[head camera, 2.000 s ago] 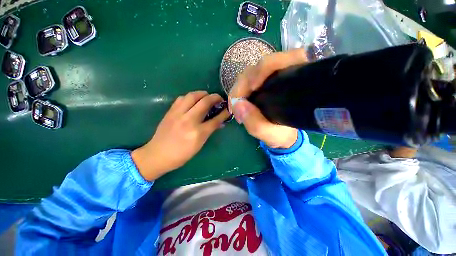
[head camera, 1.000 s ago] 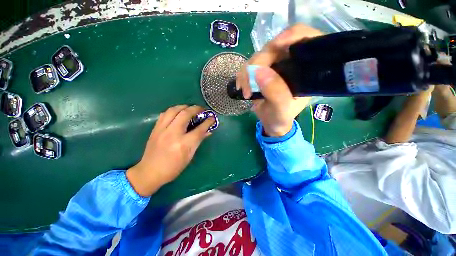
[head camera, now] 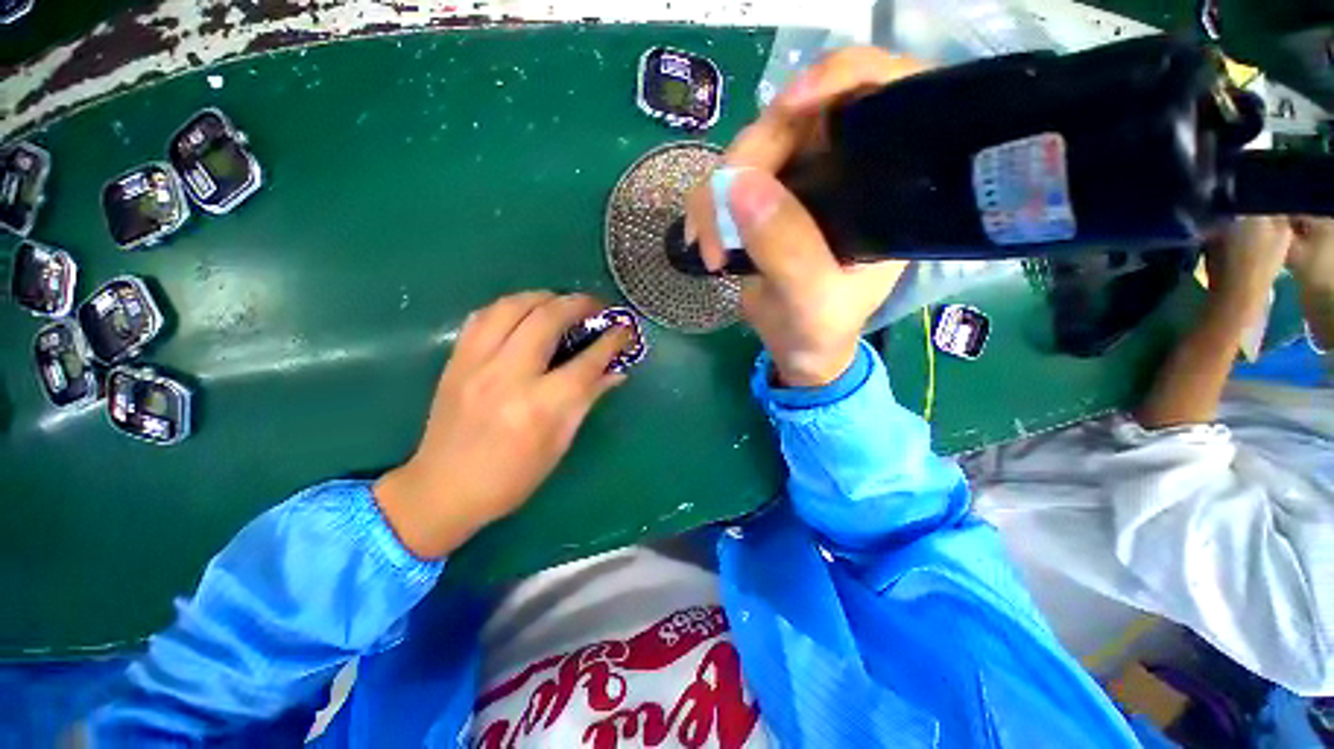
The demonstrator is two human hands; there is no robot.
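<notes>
My right hand (head camera: 797, 220) grips the large black electric screwdriver (head camera: 936, 176), with a pale blue wrap on one finger. The screwdriver's dark nose (head camera: 688, 252) is over the round speckled screw dish (head camera: 639, 227); its very tip is too small to make out. My left hand (head camera: 505, 395) holds a small device housing (head camera: 620, 340) on the green worktop, just below and left of the dish. The fingers cover part of the housing.
Several housings (head camera: 120, 319) lie at the left. One housing (head camera: 680, 87) lies above the dish and another (head camera: 961, 331) right of a yellow-green wire (head camera: 929, 366). A clear plastic bag (head camera: 1010, 27) is behind the screwdriver. A neighbour's white sleeve (head camera: 1214, 498) is at the right.
Since two seconds ago, my right hand and the screwdriver have moved from the housing to over the dish. My left hand still holds the housing. The view has shifted.
</notes>
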